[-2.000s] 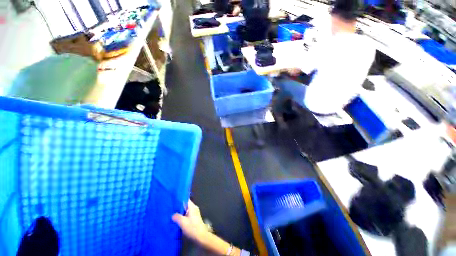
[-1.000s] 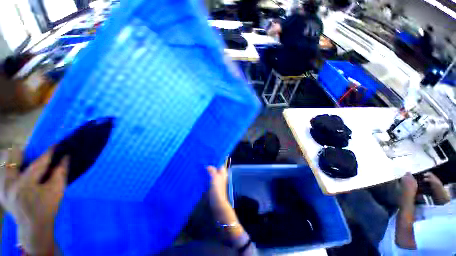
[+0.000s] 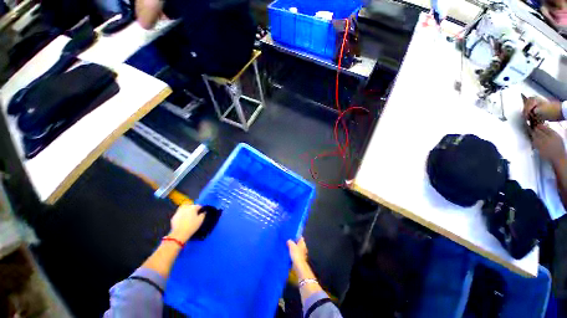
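A dark blue bin with a gridded base is in front of me, tilted, between my two hands. My left hand is at its left side, with a small black sewn piece held at the fingers against the bin's inner wall. My right hand grips the bin's right rim; its fingertips are partly hidden. No other piece shows inside the bin.
Two rounded black pouches lie on the white table at right, beside a sewing machine and another person's hands. Blue bins are below. A red hose coils on the floor. A stool and left table stand ahead.
The blue bin has come down from upright before me to low in front, its inside now facing up. Both hands moved with it. The view has shifted, showing the left table and the red hose.
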